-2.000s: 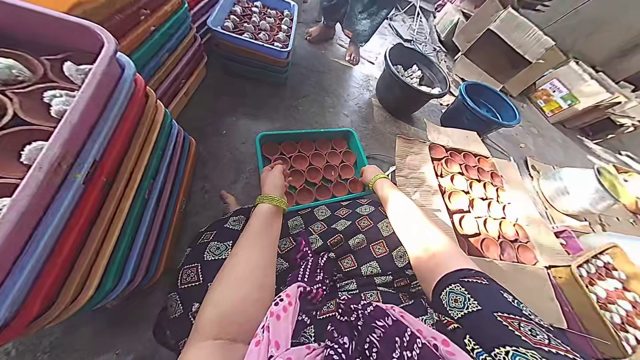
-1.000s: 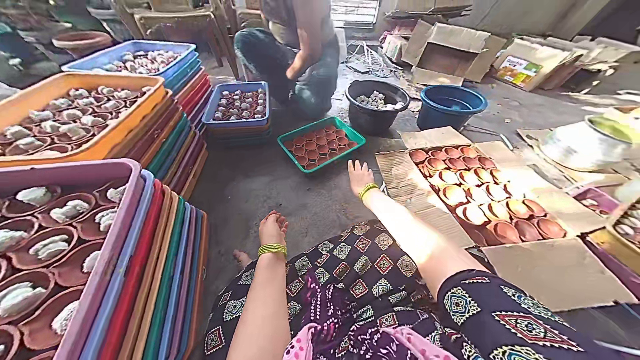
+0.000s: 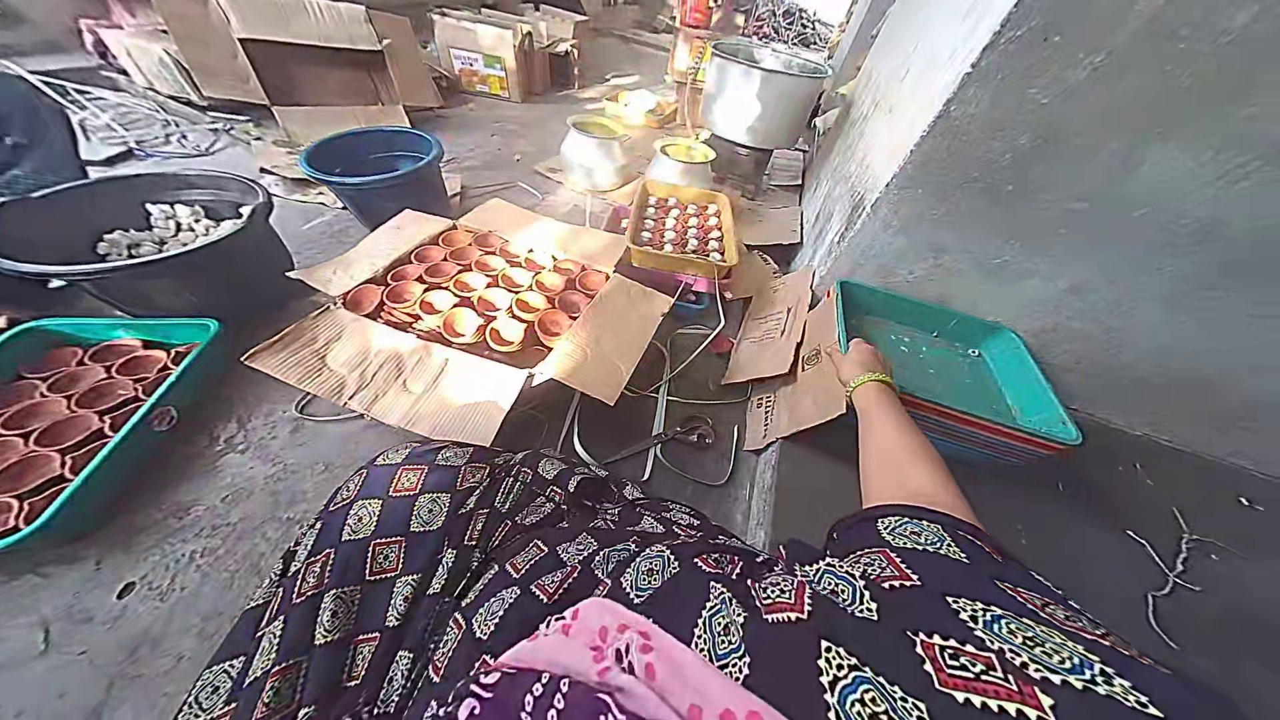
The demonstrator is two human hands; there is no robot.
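On the right, my right hand (image 3: 862, 368) grips the near left rim of an empty green plastic tray (image 3: 960, 350), the top one of a stack of trays beside the wall. My left hand is out of view. Another green tray (image 3: 205, 340) at the left edge holds rows of small clay cups (image 3: 70, 430). An opened cardboard box (image 3: 400, 385) in the middle is full of clay cups (image 3: 495, 300), sunlit in part.
A black tub (image 3: 200, 270) with white lumps and a blue bucket (image 3: 385, 175) stand at the back left. A yellow tray (image 3: 735, 250) of filled cups lies beyond the box. Scissors (image 3: 660, 437) and straps lie on the floor. A grey wall (image 3: 1100, 200) rises at right.
The view has swung far to the right. The green tray of cups, held by both hands at first, was let go and stands on the floor. My right hand has taken hold of an empty green tray.
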